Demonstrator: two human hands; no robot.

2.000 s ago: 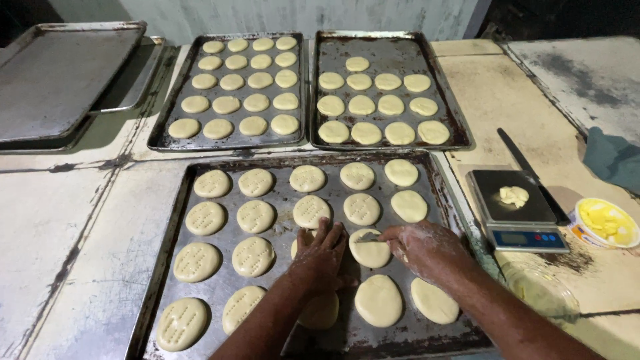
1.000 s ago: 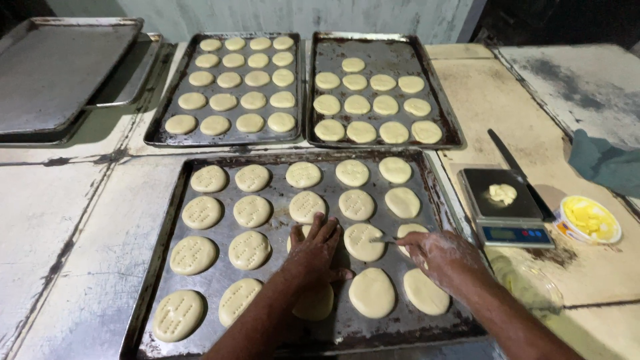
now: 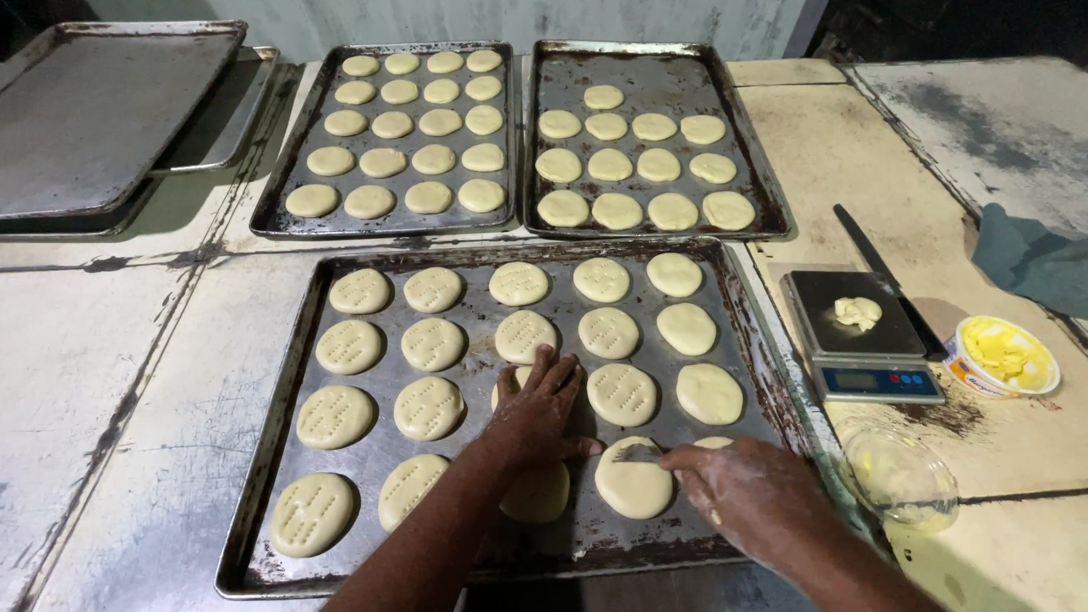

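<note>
Flat rounds of dough lie in rows on the near metal baking tray; many bear rows of small pricked holes. My left hand rests with fingers spread over a dough round in the middle column, partly hiding it. My right hand holds a fork, its tines at the top of a dough round in the front row. That round shows no rows of holes below the tines. The rounds of the right column, such as this one, look smooth; one is mostly behind my right hand.
Two trays of plain dough rounds stand behind. Stacked trays are at left. At right are a digital scale bearing a pale lump, a knife, a tub of yellow spread, a clear lid and a teal cloth.
My right hand and the fork have moved from the third-row round to the front-row one. The third-row round now shows rows of holes. My left hand stays over the middle column.
</note>
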